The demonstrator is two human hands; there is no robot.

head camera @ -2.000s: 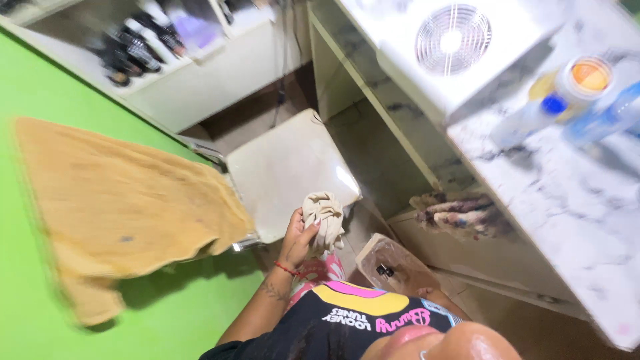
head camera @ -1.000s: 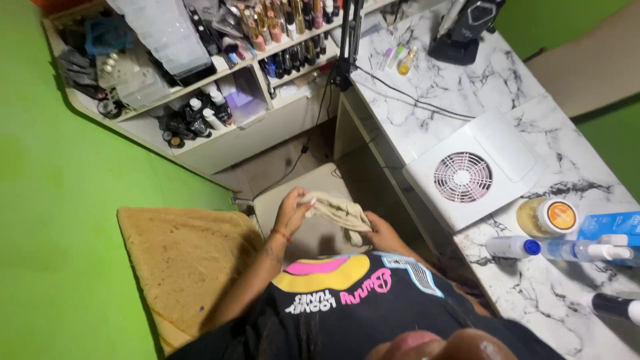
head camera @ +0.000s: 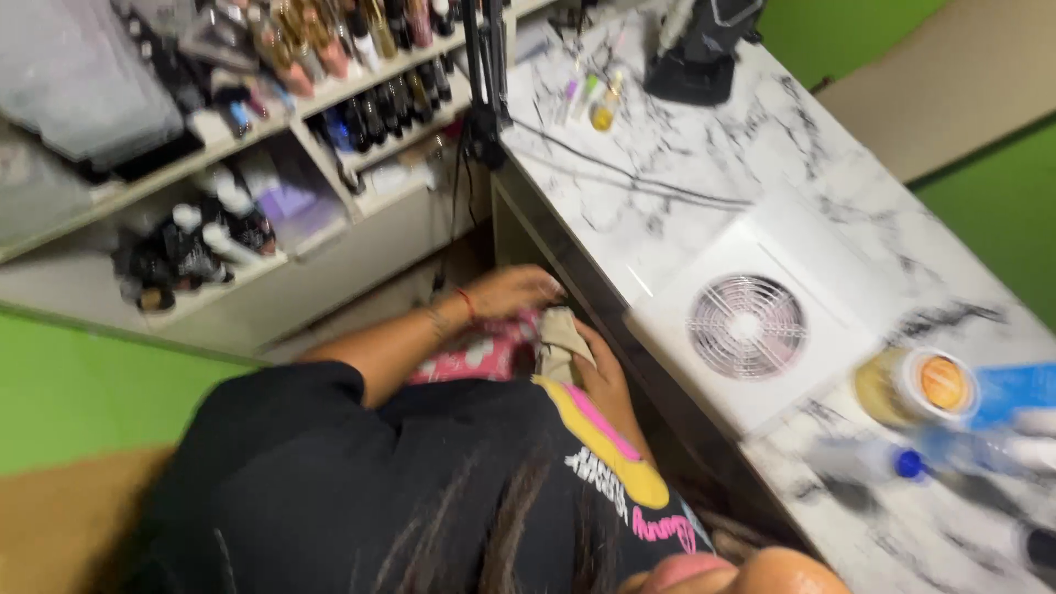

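Observation:
My right hand grips a beige cloth low beside the desk's edge, over my lap. My left hand reaches across just above the cloth, at the desk's open front; its fingers are blurred, and whether they hold anything does not show. A red string bracelet circles the left wrist. Pink patterned clothing shows under the left forearm.
A marble-patterned desk runs along the right, bearing a white nail dust collector, a jar with an orange lid and bottles. A shelf unit with polish bottles stands ahead, beside a black lamp stand.
Both hands held the cloth above the white seat; now they are lower, close by the desk, with the left hand lifted off to its front. The body has turned and covers the seat.

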